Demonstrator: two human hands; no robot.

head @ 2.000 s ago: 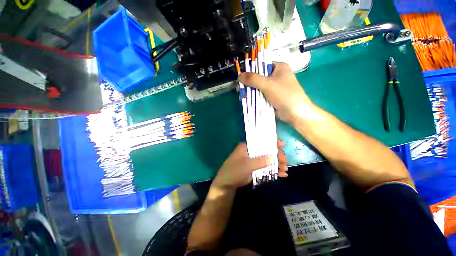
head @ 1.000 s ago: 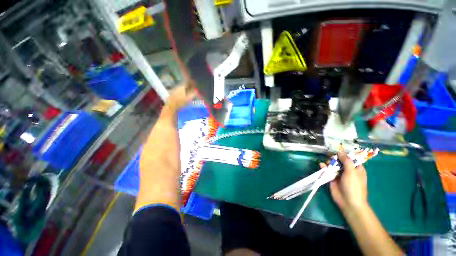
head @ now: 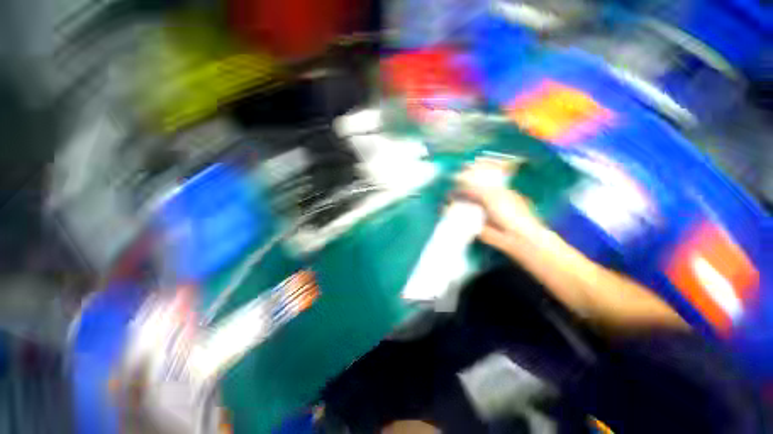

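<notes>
The frame is strongly blurred. My right hand (head: 492,197) is over the right part of the green bench and is closed around the upper end of a white bundle of wire leads (head: 441,253). The bundle slants down and left from the hand, its lower end near the front bench edge. My left hand is not in view. A row of leads (head: 233,339) with orange ends lies on the left of the bench, the orange ends toward the middle. The machine (head: 326,169) is a dark blurred shape on a pale base at the far edge.
A small blue bin (head: 212,222) stands left of the machine. A large blue bin (head: 91,360) with white leads is at the far left. Blue bins with white and orange contents (head: 712,275) are at the right. A red object (head: 428,76) is behind the bench.
The view has turned and blurred. The left arm, which reached out at the left, has gone from view. My right hand still holds the bundle, now less spread.
</notes>
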